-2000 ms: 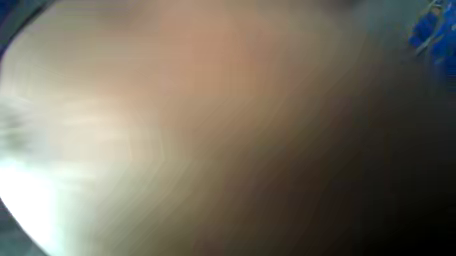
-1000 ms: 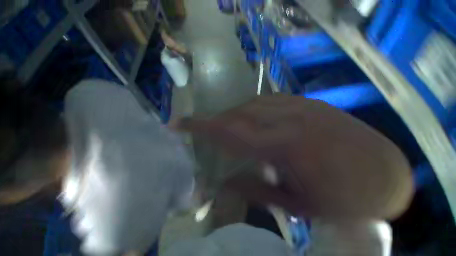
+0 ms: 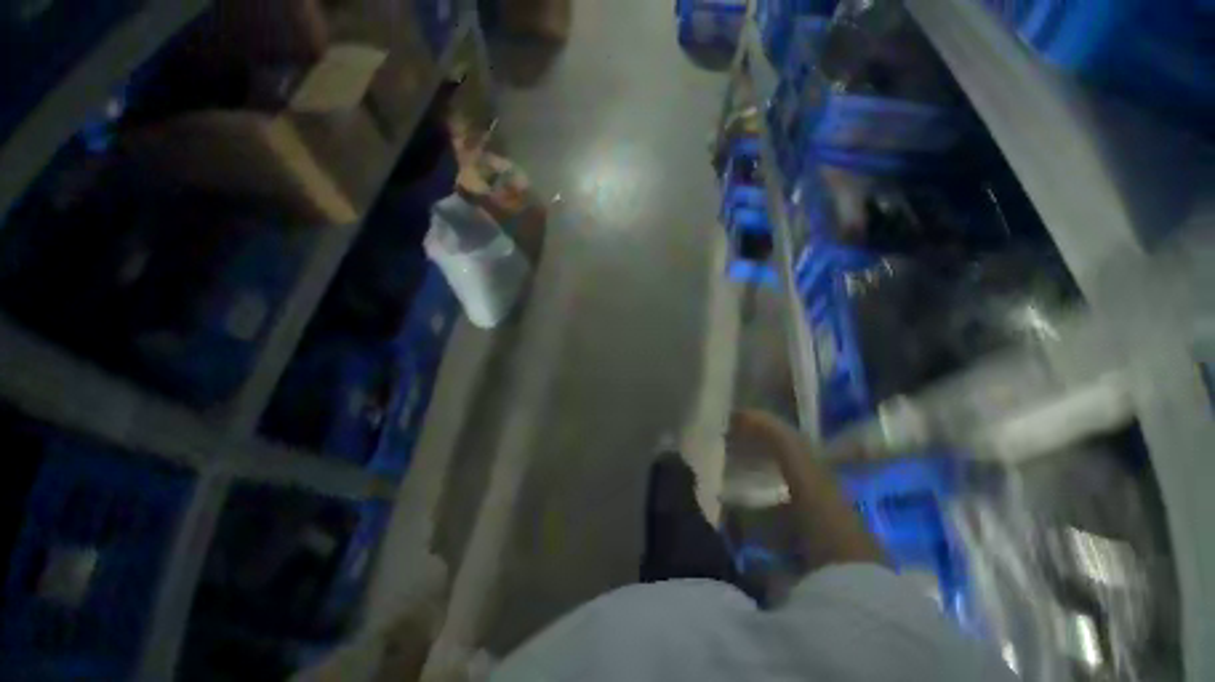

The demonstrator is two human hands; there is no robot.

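My right hand (image 3: 773, 446) is low in the view, right of the middle, with the bare forearm coming out of a pale sleeve. It is blurred and seen small; its fingers and anything in them cannot be made out. A blurred tan shape at the bottom left may be my left hand (image 3: 393, 640), but this is unclear. Blue crates (image 3: 913, 513) stand in the rack to the right of my right hand. Clear, shiny plastic bags (image 3: 933, 300) lie on the right rack.
Pale metal racking lines both sides, with a right upright (image 3: 1039, 147) close by. The grey aisle floor (image 3: 606, 307) runs ahead. A white sack (image 3: 480, 273) stands at the left rack's foot. An open carton (image 3: 253, 160) is on the left rack. A dark leg or shoe (image 3: 673, 513) shows below.
The large blurred hand near the camera and the pale cloth at the left are gone from there. The aisle and both racks now show more fully.
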